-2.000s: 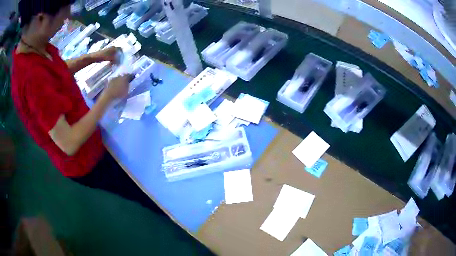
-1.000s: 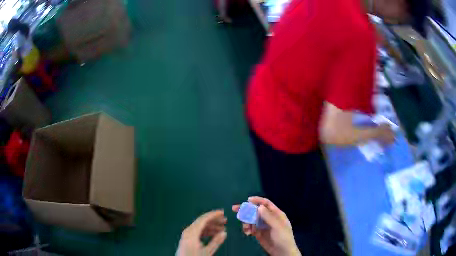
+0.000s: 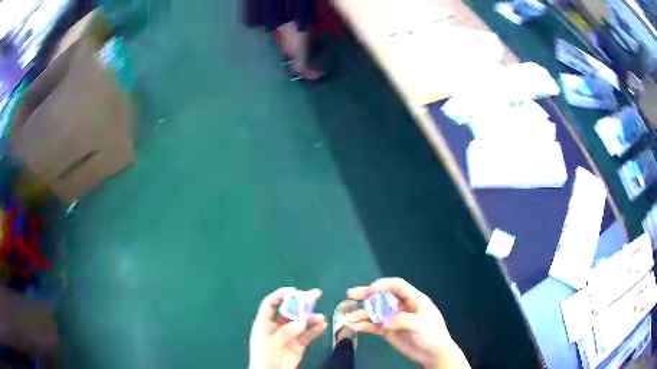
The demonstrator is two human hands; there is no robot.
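My left hand [image 3: 282, 328] is at the bottom centre, its fingers closed on a small bluish-white part [image 3: 297, 305] that looks glossy or wrapped. My right hand [image 3: 407, 321] is just to the right of it and holds a similar small bluish-grey part [image 3: 381, 307] between thumb and fingers. Both hands are bare and held up over the green floor, a little apart. Blur hides the details of both parts.
The bench [image 3: 515, 216] runs along the right with white piles [image 3: 515, 160], a small white square [image 3: 501, 243] and long printed cartons [image 3: 619, 295]. Trays [image 3: 621, 131] lie on the green belt beyond. A brown carton [image 3: 79, 130] stands left. A person's leg [image 3: 297, 47] shows at the top.
The view has swung, and the person in red beside the bench is out of view. My left hand, empty before, now holds a small part. My right hand still holds one.
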